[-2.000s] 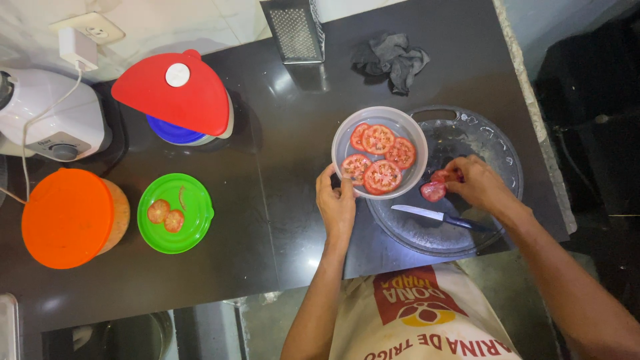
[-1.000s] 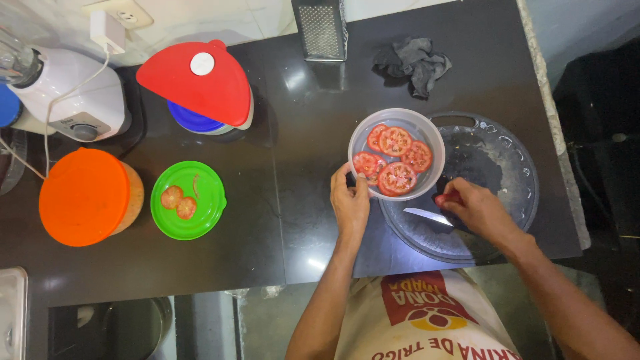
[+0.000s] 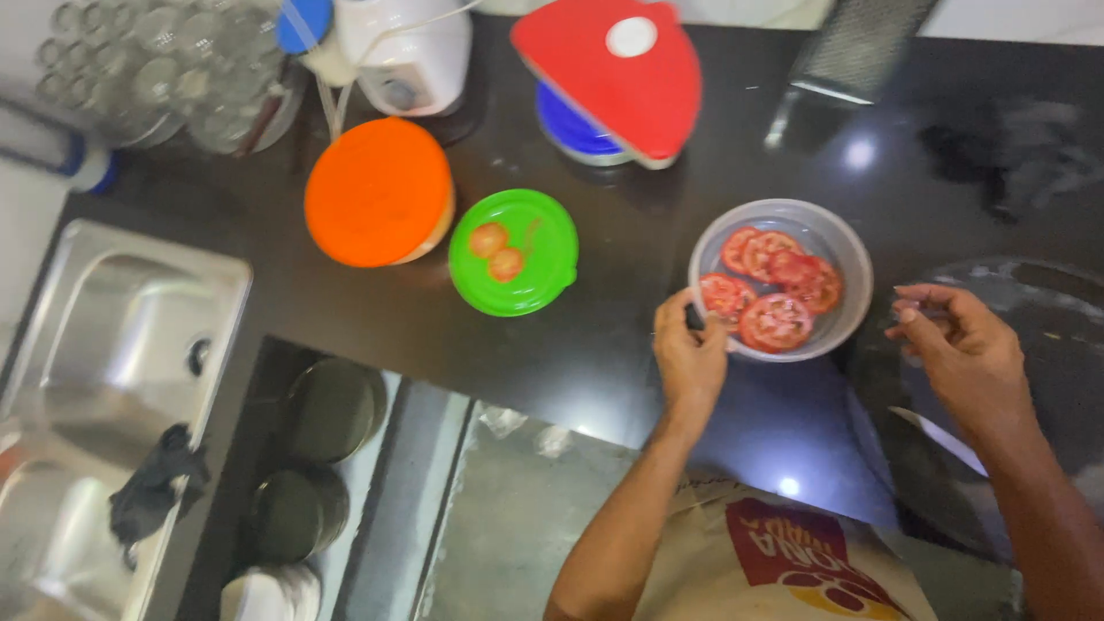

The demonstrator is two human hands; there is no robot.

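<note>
My left hand (image 3: pixel 693 349) grips the near left rim of a round translucent plastic bowl (image 3: pixel 849 259) that holds several tomato slices (image 3: pixel 776 322). To the right of the bowl is my right hand (image 3: pixel 970 349), over the dark round cutting board (image 3: pixel 1056 345); its fingers are curled with small gaps between them, and nothing shows in them. A knife (image 3: pixel 938 440) lies on the board, its blade in sight and its handle hidden behind my right wrist. Two tomato end pieces (image 3: pixel 505 265) and a thin strip lie on a green plastic lid (image 3: pixel 517 293) to the left.
An orange-lidded tub (image 3: pixel 379 194), a red lid (image 3: pixel 630 86) over a blue-lidded container (image 3: pixel 573 125), a white blender base (image 3: pixel 414 60) and a metal grater (image 3: pixel 854 52) stand behind. Black crumpled plastic (image 3: pixel 975 159) lies back right. A steel sink (image 3: pixel 129 302) with a black cloth (image 3: pixel 155 492) is left.
The tomato piece in my right hand has left it, and more slices now lie in the bowl, overlapping at its right side. The bowl is now clear of the board. The view has swung left.
</note>
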